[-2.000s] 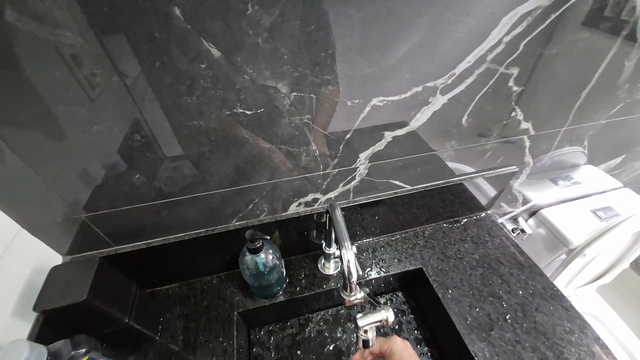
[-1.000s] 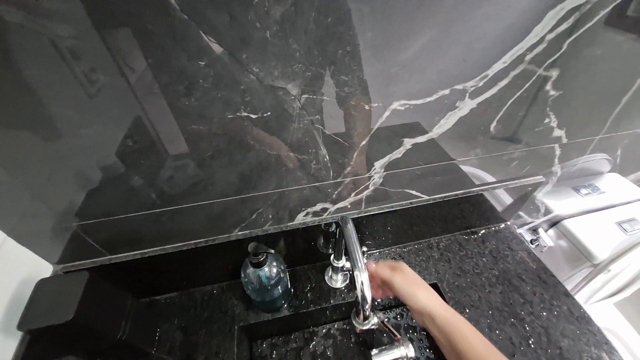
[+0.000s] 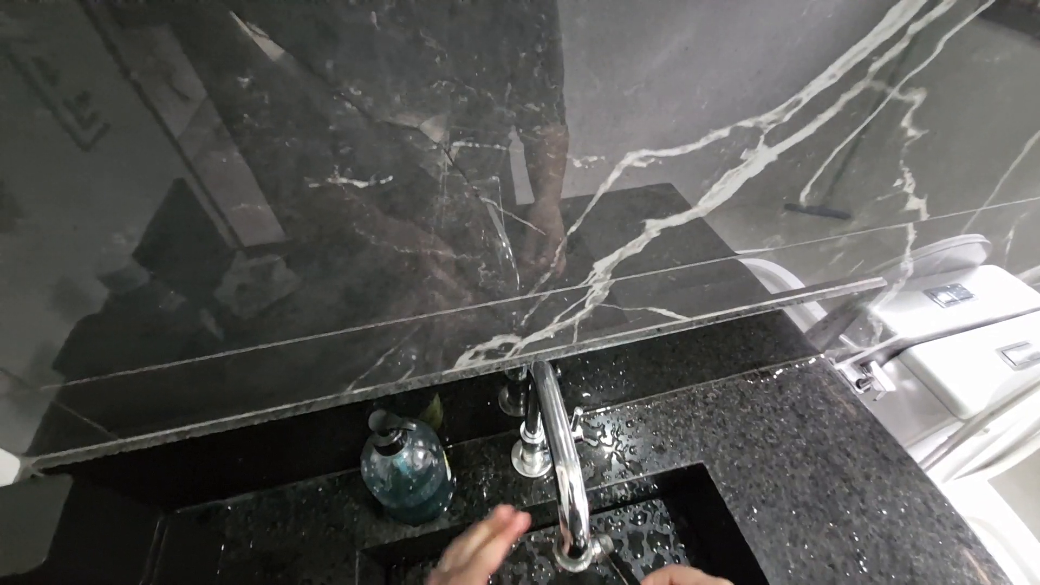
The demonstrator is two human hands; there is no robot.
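Observation:
My left hand (image 3: 481, 546) is over the front left of the black sink basin (image 3: 731, 520), slightly blurred, its fingers together and angled up to the right, with nothing visible in it. Only a small part of my right hand (image 3: 686, 575) shows at the bottom edge, right of the spout end, close to a thin dark part; its grip is hidden. Between the hands stands the chrome faucet (image 3: 565, 455), its curved spout reaching over the basin. A clear soap pump bottle (image 3: 406, 471) with bluish liquid and a dark pump stands on the counter left of the faucet.
Water drops cover the black granite counter (image 3: 812, 455). Behind it rises a glossy dark marble-patterned wall (image 3: 455, 203) with reflections. A black box-like object (image 3: 32, 520) is at the lower left. A white toilet cistern (image 3: 967, 349) is at the right.
A second ago one hand was beside the faucet, right of the spout; it is no longer there. Now a hand is left of the spout and part of another is at the bottom edge.

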